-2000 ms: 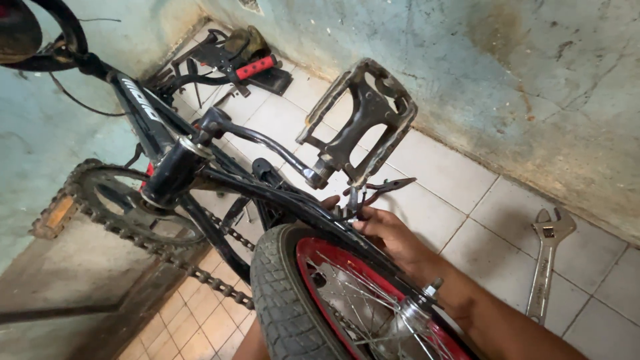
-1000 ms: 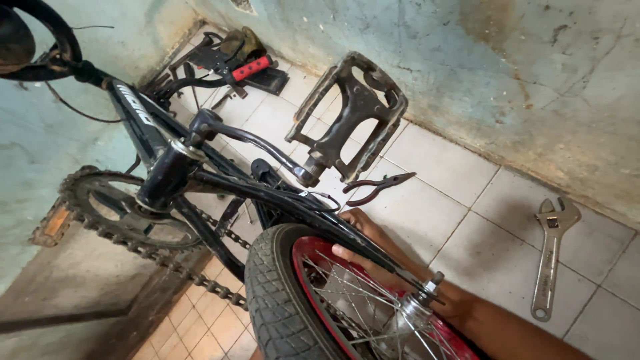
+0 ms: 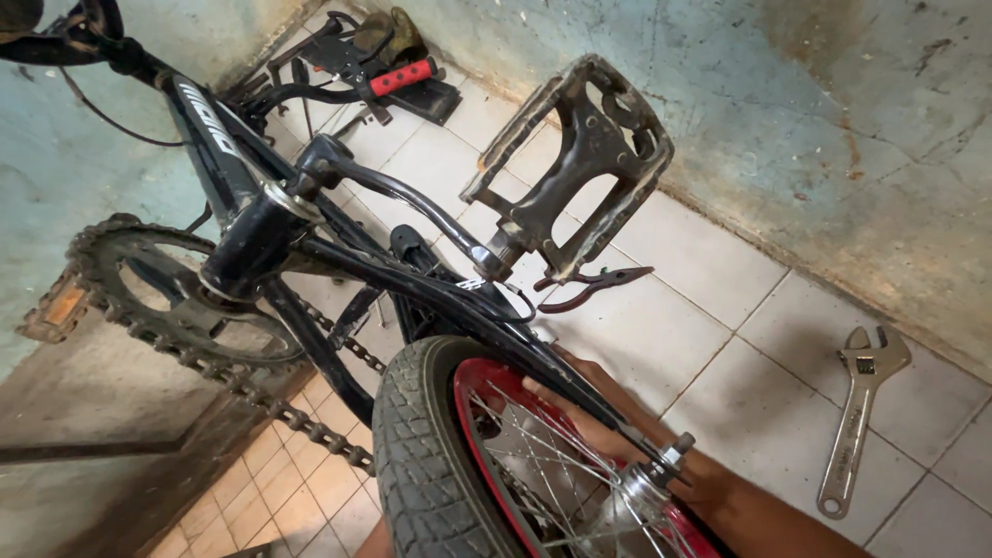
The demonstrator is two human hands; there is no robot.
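My right hand (image 3: 581, 418) is behind the black frame stay (image 3: 573, 380) of a bicycle, fingers near the red rim (image 3: 470, 387); the stay and spokes partly hide it, so its grip is unclear. Only a patch of skin on my left side shows at the bottom edge, behind the rear tire (image 3: 430, 457). Pliers with dark red handles (image 3: 593, 291) lie on the tiles just beyond the pedal (image 3: 577, 163). The crank arm (image 3: 411, 198) joins that pedal. A greasy chain (image 3: 263, 403) runs from the chainring (image 3: 139, 302). An axle nut (image 3: 670, 457) sits at the wheel hub (image 3: 639, 492).
An adjustable wrench (image 3: 856, 418) lies on the floor tiles at right. A handlebar with a red grip (image 3: 403, 76) and other parts lie near the far corner. A stained wall (image 3: 775, 139) runs along the back and right. The other pedal (image 3: 58, 306) projects at left.
My right hand has come away from the pliers, moving down toward the wheel behind the frame stay. The pliers now lie apart from the fingers.
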